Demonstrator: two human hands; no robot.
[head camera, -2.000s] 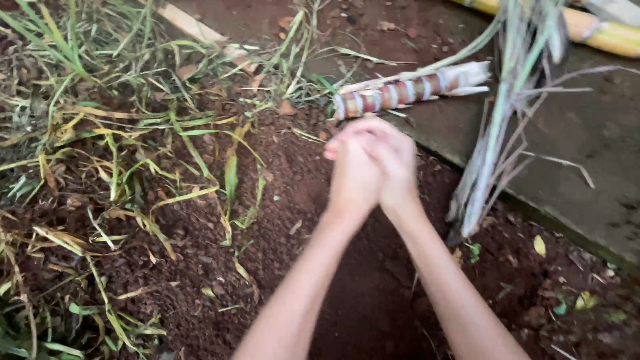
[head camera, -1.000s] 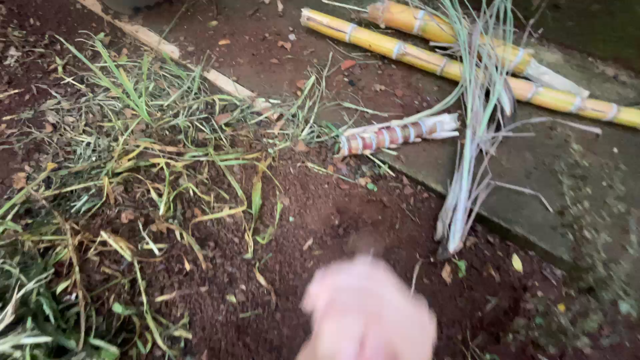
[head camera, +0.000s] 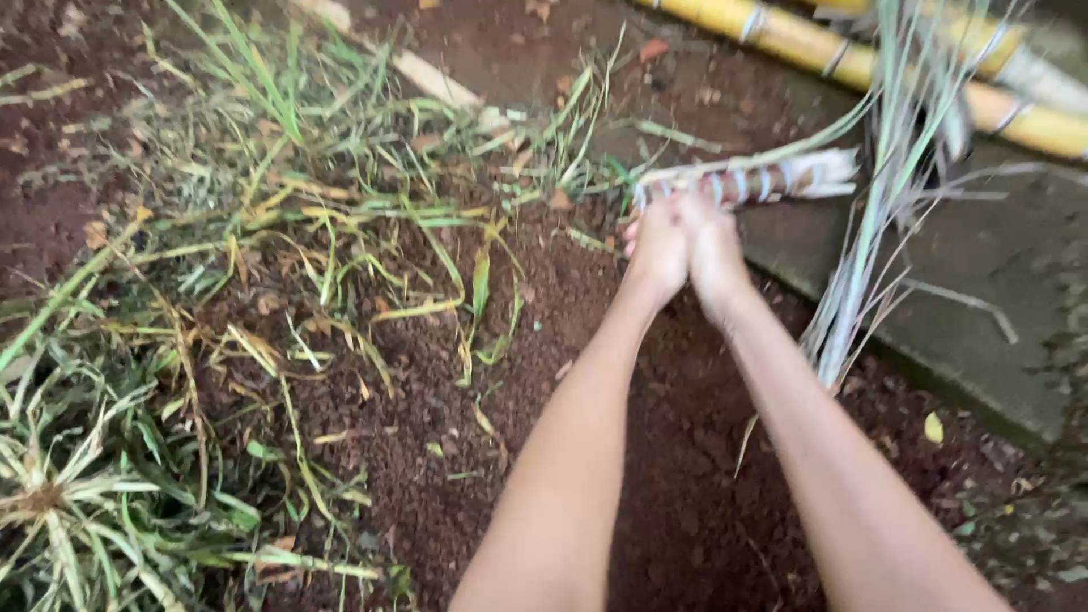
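My left hand (head camera: 660, 246) and my right hand (head camera: 712, 246) are pressed together at arm's length, fingers overlapping and blurred by motion. Whether anything lies between the palms cannot be seen. Just beyond the fingertips, partly covered by them, lies a short reddish cane piece (head camera: 769, 183) with pale rings and a frayed end at the right. Whether the hands touch it is unclear. Dark reddish soil (head camera: 680, 382) shows beneath the forearms. Right of the hands, a bundle of long pale-green dry leaves (head camera: 863, 246) reaches down over the slab's edge.
Yellow ringed cane stalks (head camera: 790, 38) lie at the upper right. A dark concrete slab (head camera: 960, 340) borders the soil on the right. Cut grass (head camera: 340, 221) spreads over the left, with a leafy clump (head camera: 51, 501) at lower left. A pale wooden strip (head camera: 433, 81) lies at the top.
One second ago a blurred hand was low in the view; now both hands are extended together near the short cane piece, much as two seconds ago.
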